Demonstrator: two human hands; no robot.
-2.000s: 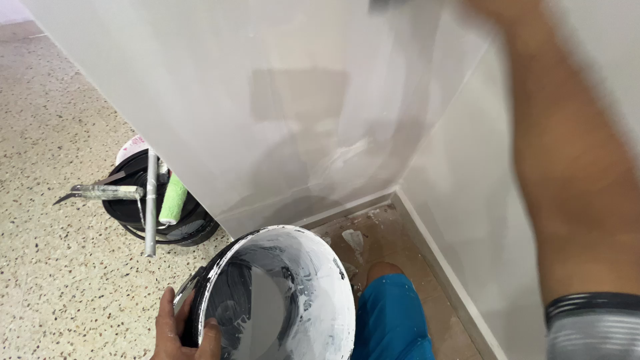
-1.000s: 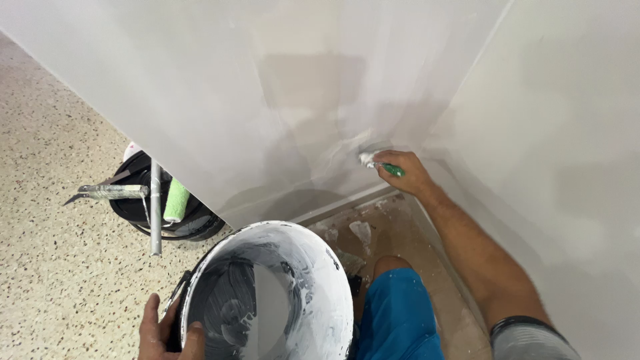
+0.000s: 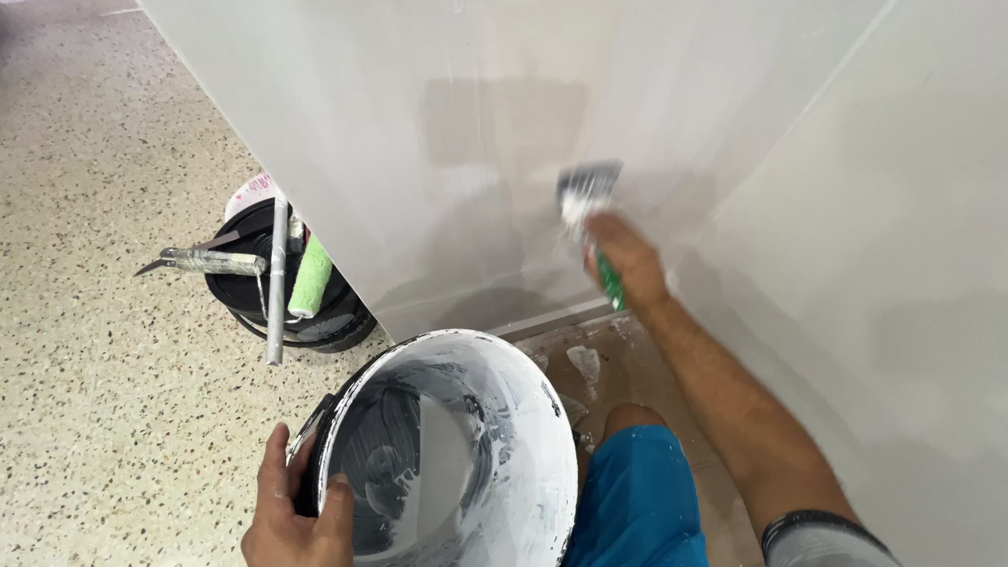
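Note:
A wide paintbrush [image 3: 587, 193] with a green handle is in my right hand [image 3: 630, 264], its dark bristles up against the grey wall panel [image 3: 543, 126]; brush and hand are blurred. White paint coats the brush near the ferrule. My left hand [image 3: 303, 504] grips the rim of a black bucket [image 3: 563, 409] at the lower middle, thumb inside and fingers outside. The bucket's inner wall is smeared with white, and pale paint [image 3: 441, 465] lies in its tilted bottom. Darker, damp-looking patches show on the panel.
Left of the panel's edge, a lidded black bucket [image 3: 346, 331] on the speckled floor [image 3: 118, 394] carries a green paint roller [image 3: 311, 276], a grey tube [image 3: 276, 291] and another paint-stained handle [image 3: 213, 261]. A second wall [image 3: 906, 236] meets the panel at right. My knee is beside the bucket, over brown floor covering [image 3: 709, 472].
My right hand, raised at the top of the view two seconds ago, came down low on the panel and has since moved up it with the brush. My left hand stays at the bucket.

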